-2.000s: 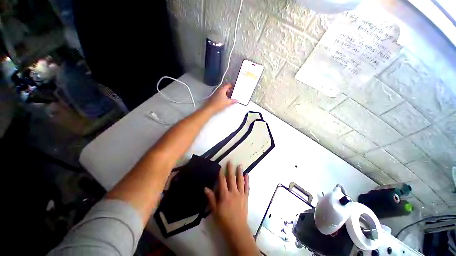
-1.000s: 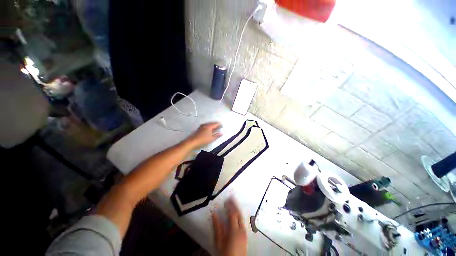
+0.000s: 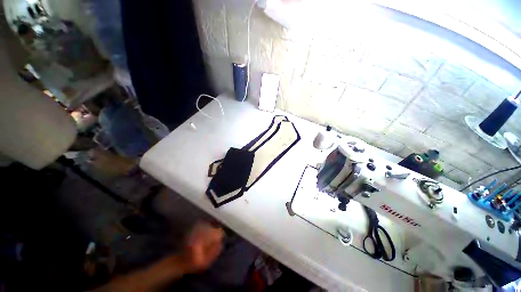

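Note:
Curved cream panels with dark borders [image 3: 274, 149] lie on the white machine table, partly covered by a black fabric piece [image 3: 233, 171]. No hand touches them. My left hand [image 3: 203, 245] is blurred, below the table's front edge, at the bottom of the view; I cannot tell if it holds anything. My right hand is out of the picture. A phone with a bright white screen [image 3: 268, 92] leans against the wall at the back of the table.
A dark cylinder [image 3: 240, 82] and a white cable loop [image 3: 211, 105] are near the phone. The sewing machine [image 3: 394, 211] is on the right, with black-handled scissors [image 3: 379, 240] on its bed. A dark blue thread cone [image 3: 499, 116] stands at the far right.
My left hand has left the phone and moved down past the table edge. My right hand has left the fabric and gone out of view. The camera has turned, showing more machine.

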